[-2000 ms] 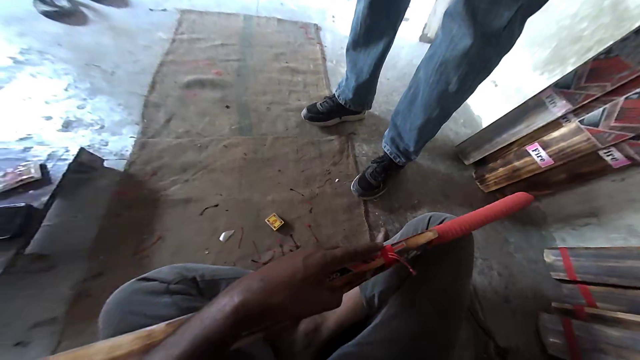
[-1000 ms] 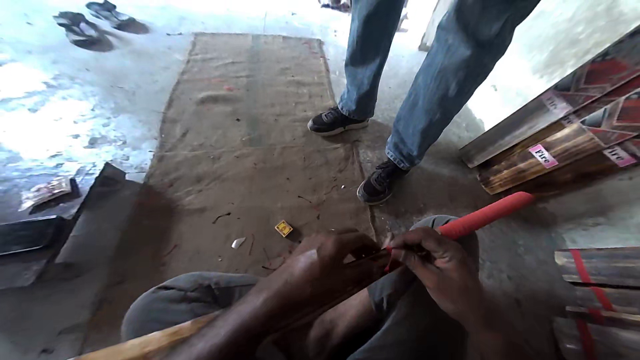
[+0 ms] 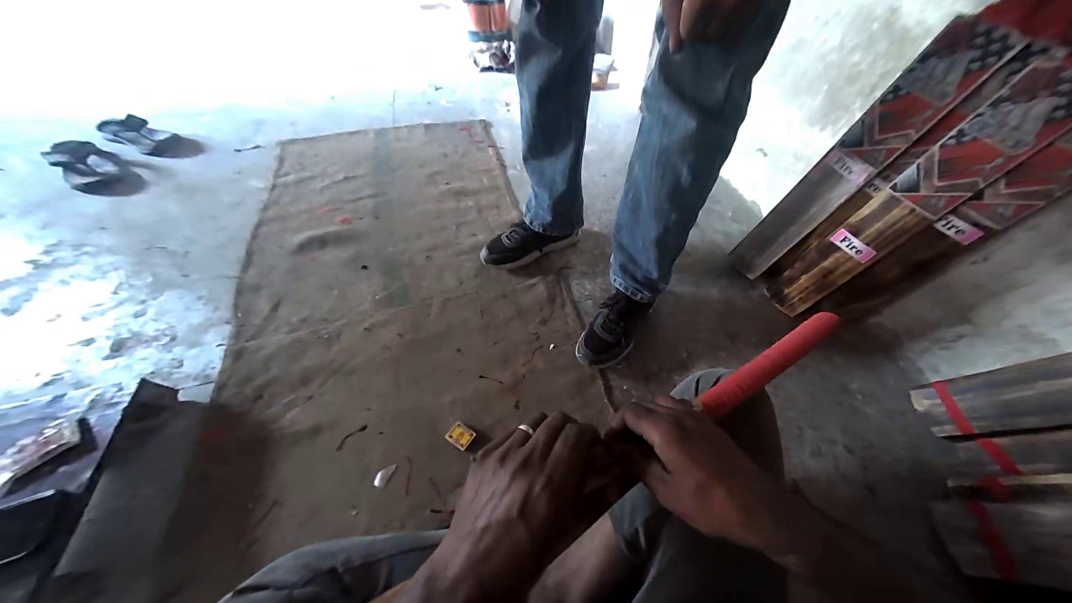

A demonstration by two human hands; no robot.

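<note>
A cricket bat's handle with a red ribbed grip (image 3: 766, 364) slants up to the right over my right knee. My left hand (image 3: 536, 481), a ring on one finger, is curled at the wooden part below the grip. My right hand (image 3: 695, 469) meets it there, fingers bent close to the lower end of the red grip. The fingertips of both hands and whatever lies between them are hidden. A small yellow matchbox (image 3: 460, 435) lies on the burlap mat just left of my left hand, and a white scrap (image 3: 384, 476) lies near it.
A person in jeans (image 3: 678, 159) stands in front, one black shoe (image 3: 528, 244) on the mat's edge. Bat blades (image 3: 837, 251) lean at the right wall; others with red bands (image 3: 997, 402) lie lower right. The burlap mat (image 3: 335, 276) covers the floor; sandals (image 3: 92, 167) stand at left.
Two seconds ago a red string showed tied round the bat below the grip; my hands now cover that spot. My right hand has come to the bat beside the left. The view has tilted up.
</note>
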